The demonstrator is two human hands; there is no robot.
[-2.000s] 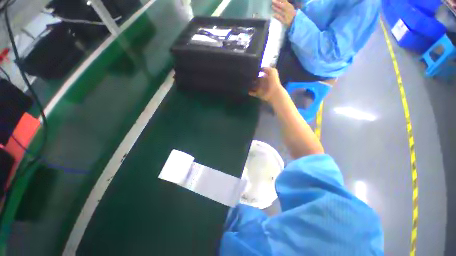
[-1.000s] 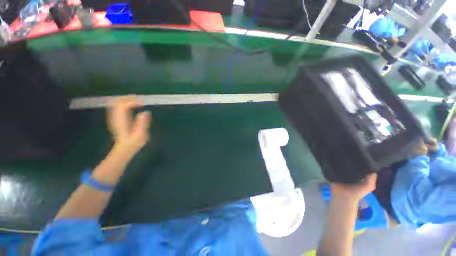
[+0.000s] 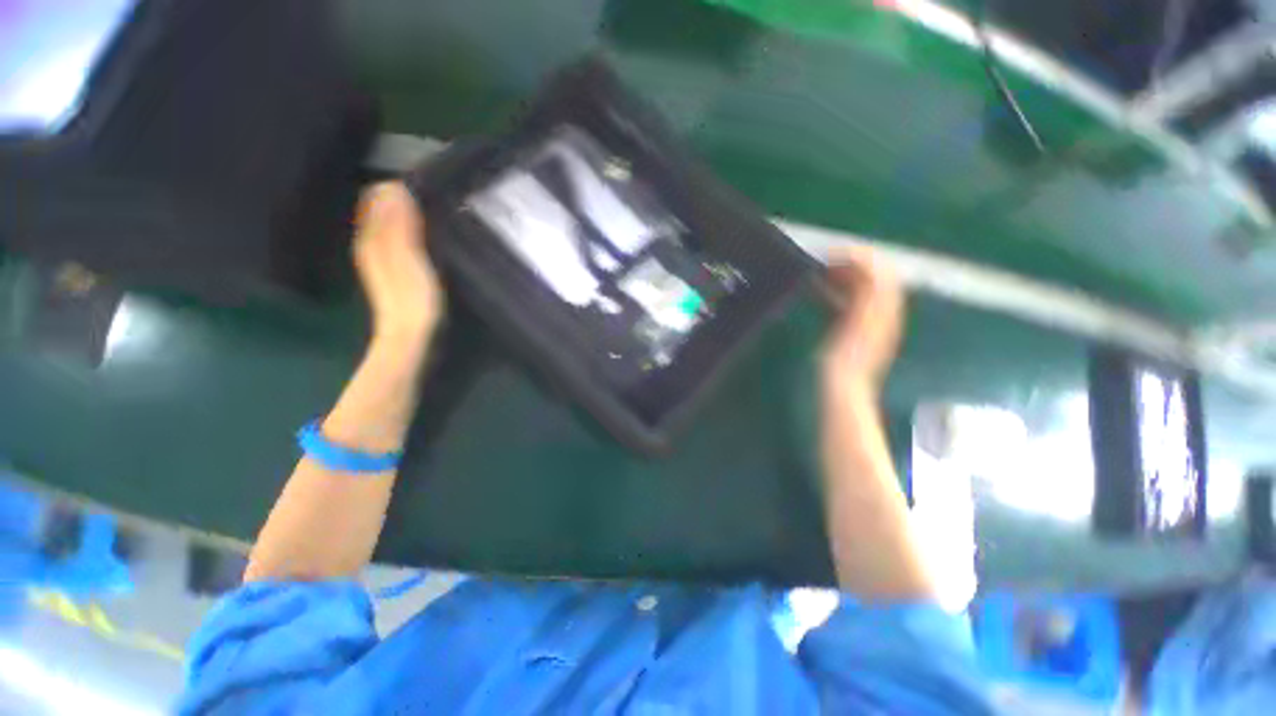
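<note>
A black foam tray (image 3: 630, 413) is tilted in front of me over the green bench, between my hands. An open-backed tablet (image 3: 588, 238) lies in it, with silver-white battery parts, a dark cable and a green spot showing. My left hand (image 3: 398, 266), with a blue band on the wrist, is at the tray's left corner and grips it. My right hand (image 3: 861, 315) is blurred at the tray's right corner and appears to hold it; its fingertips are unclear.
A tall black tray stack (image 3: 182, 154) stands at the left, with a bright screen (image 3: 49, 56) on top. Another black tray (image 3: 1147, 448) lies at the right on the green bench (image 3: 602, 518). A blurred white strip (image 3: 945, 490) lies right of my right forearm.
The foam tray has moved from the right to the centre in front of me. My left hand, empty in the air before, now holds its left corner. The view has turned left.
</note>
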